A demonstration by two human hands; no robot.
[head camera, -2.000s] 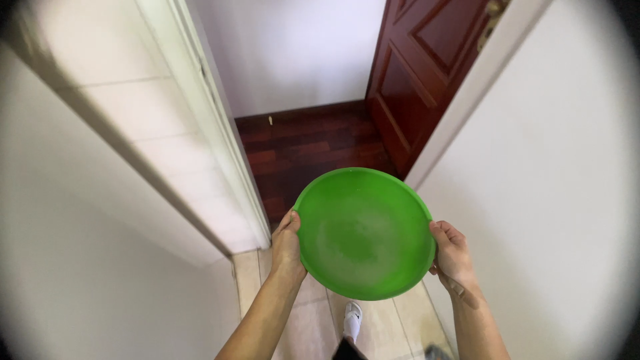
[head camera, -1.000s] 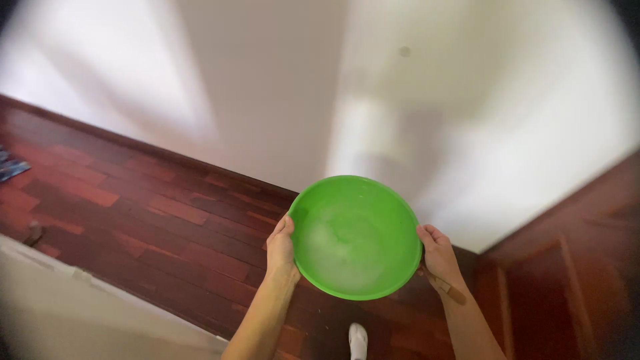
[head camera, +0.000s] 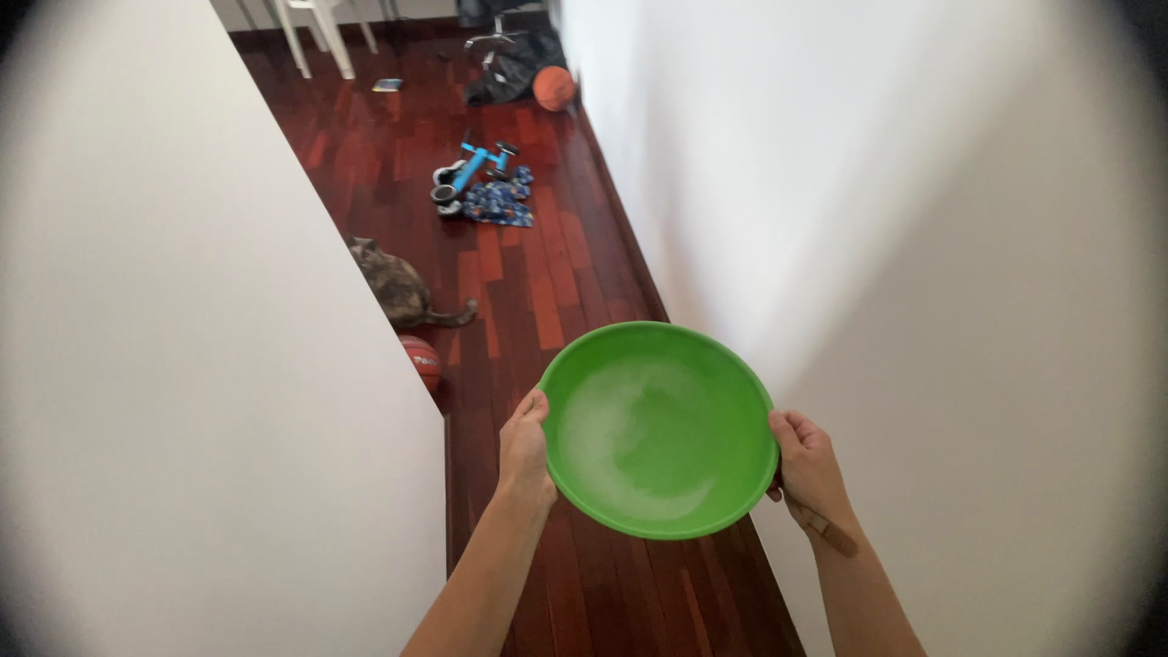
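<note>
A round green plastic basin (head camera: 662,429) is held out in front of me, its inside facing up, with a whitish patch across its bottom. My left hand (head camera: 526,447) grips the left rim, thumb on the edge. On the opposite rim my right hand (head camera: 808,461) is closed, its fingers partly hidden under the basin. An adhesive bandage (head camera: 829,532) is stuck near the right wrist.
White walls (head camera: 219,347) flank the wood floor (head camera: 566,274). Ahead lie a cat (head camera: 397,287), a reddish ball (head camera: 422,360), a blue ride-on toy (head camera: 474,169), patterned cloth (head camera: 500,203), a basketball (head camera: 554,88), and a white plastic chair's legs (head camera: 330,41).
The view has moved from a doorway with a dark red door, past a wall, to a wood-floored passage. Both hands have kept hold of the green basin.
</note>
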